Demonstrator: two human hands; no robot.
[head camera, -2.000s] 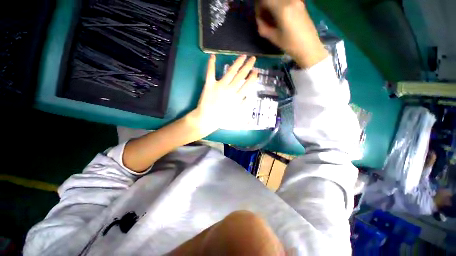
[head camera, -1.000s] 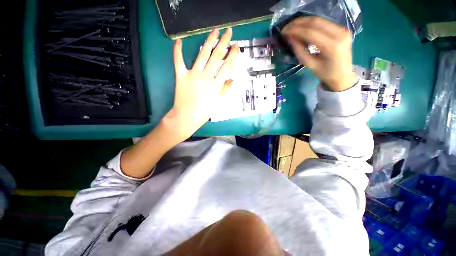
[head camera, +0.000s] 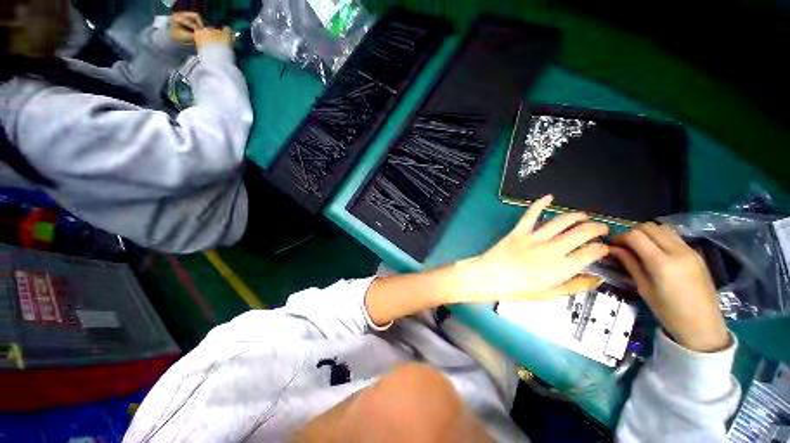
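The silver-white fixture (head camera: 602, 327) lies on the green bench in front of me, its far part hidden by my hands. My left hand (head camera: 537, 262) reaches over it with fingers spread and a yellowish cover on the thumb. My right hand (head camera: 677, 284) is bent over the fixture's far right part, its fingertips close to my left fingertips. Any small part at the fingertips is too small or hidden to tell. Beyond the hands, a black square tray (head camera: 637, 173) holds a heap of tiny silver pieces (head camera: 547, 143).
Two long black trays (head camera: 485, 82) (head camera: 394, 39) with thin dark rods or cables lie to the left. A clear bag (head camera: 745, 260) with dark contents touches the right-hand area. Another person's grey sleeve (head camera: 139, 156) and a clear bag with a green label (head camera: 303, 30) are far left.
The view has swung left, bringing the other person into sight. My right hand has come from above the clear bag to the fixture, beside my left fingertips. My left fingers now bend more over the fixture.
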